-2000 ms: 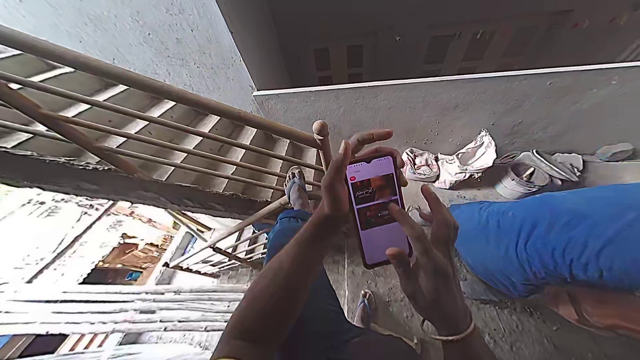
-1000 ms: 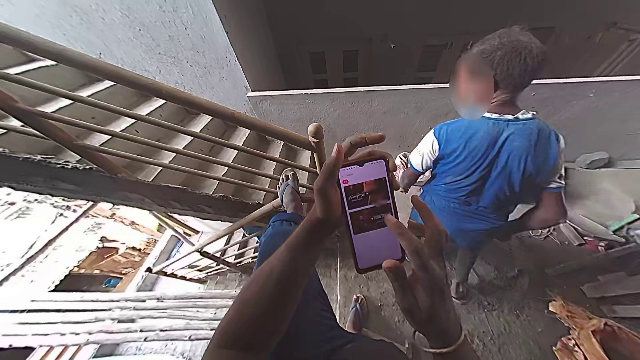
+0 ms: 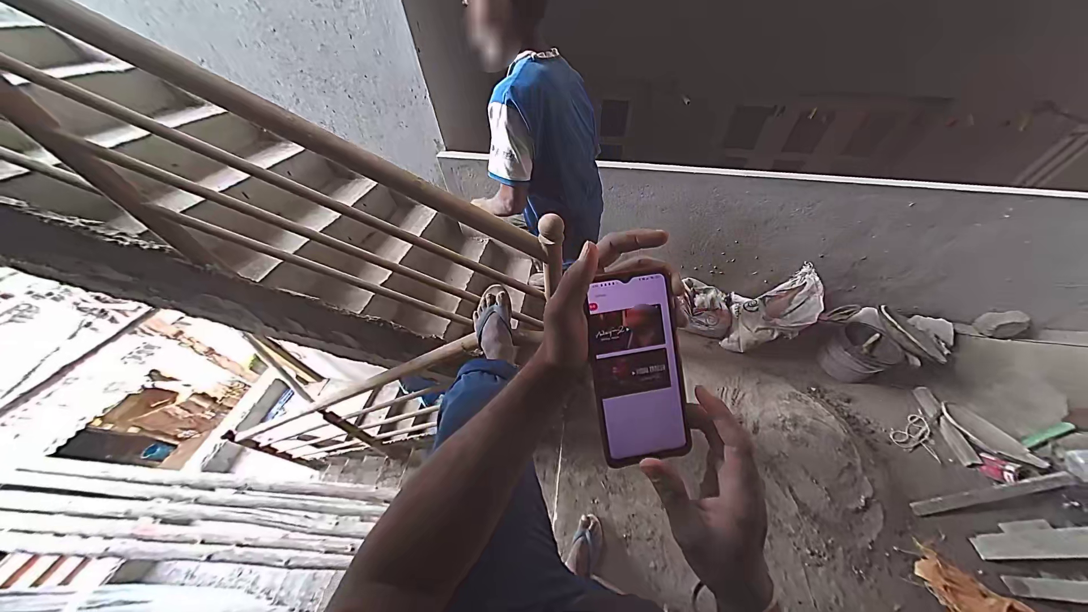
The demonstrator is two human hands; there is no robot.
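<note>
My left hand (image 3: 578, 314) grips a smartphone (image 3: 633, 416) from its left side and top, with the fingers curled behind and over the upper edge. The phone has a dark reddish case and a lit screen showing two dark picture tiles on a pale background. Beside the phone's lower right corner, my right hand (image 3: 722, 501) has its thumb and fingers apart. Whether its fingertips touch the case edge is hard to tell, and nothing else is in it.
A metal stair railing (image 3: 340, 161) and concrete stairs (image 3: 280, 170) lie at left. A person in a blue shirt (image 3: 557, 127) stands by the railing post. Sacks (image 3: 778, 310), a bucket (image 3: 858, 353), a stone (image 3: 1003, 324) and wood strips (image 3: 994, 493) lie at right.
The person in blue has moved from the right side to the stairs by the railing post. My right hand's fingers have moved off the screen to the phone's lower right.
</note>
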